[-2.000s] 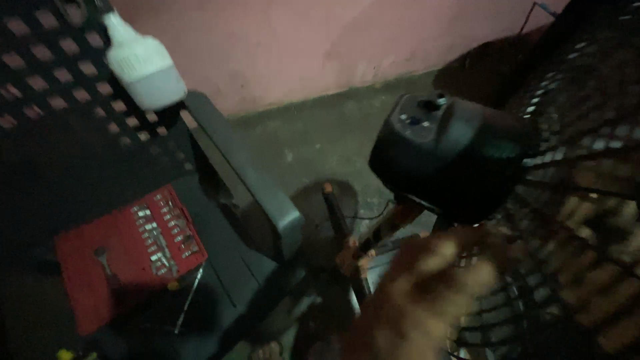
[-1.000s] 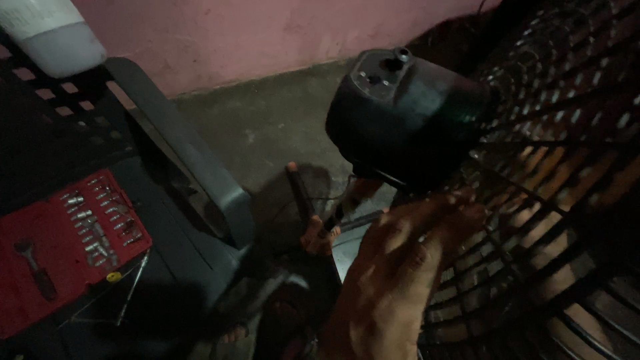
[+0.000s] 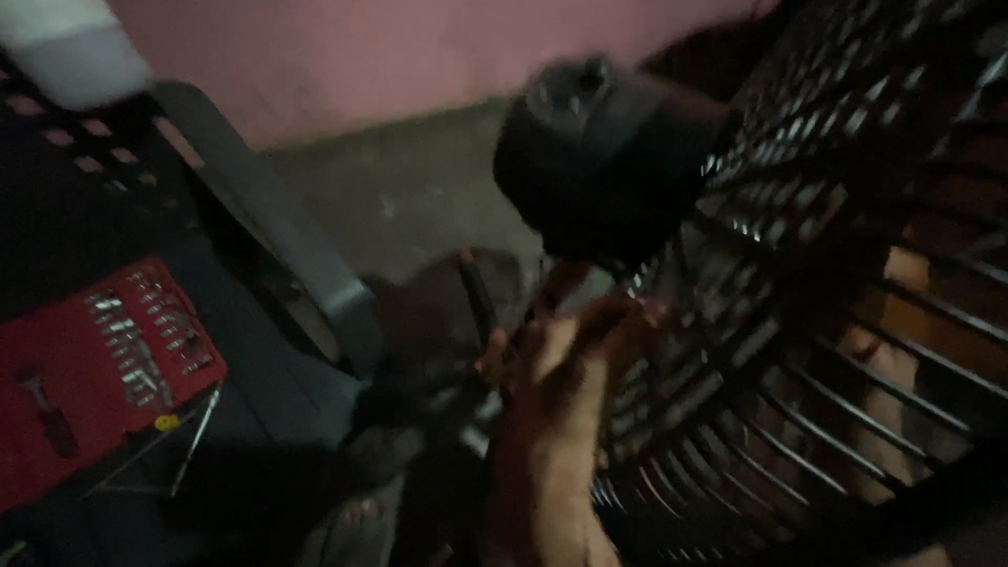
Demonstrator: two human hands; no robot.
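Observation:
A black pedestal fan fills the right side, tilted, its motor housing (image 3: 606, 157) above the wire guard (image 3: 787, 378). My left hand (image 3: 583, 354) reaches up from the bottom edge, its fingers at the fan's neck just under the housing and beside the guard. Blur and shadow hide its fingertips and whether they grip. Skin-toned shapes (image 3: 890, 378) show through the guard; I cannot tell whether my right hand is among them. Below and left of the housing, the fan's stand has a dark leg (image 3: 476, 291) with a lighter tip.
On the left, a dark plastic chair with an armrest (image 3: 315, 252) holds a red socket-set case (image 3: 87, 339) with metal sockets and a ratchet-like tool (image 3: 47, 409). A white bulb-like object (image 3: 75, 55) is above the armrest. A pink wall (image 3: 354, 55) stands behind.
My left hand, a blur low beside the guard two seconds ago, has moved up to beneath the motor housing. The fan's housing stays tilted near the guard.

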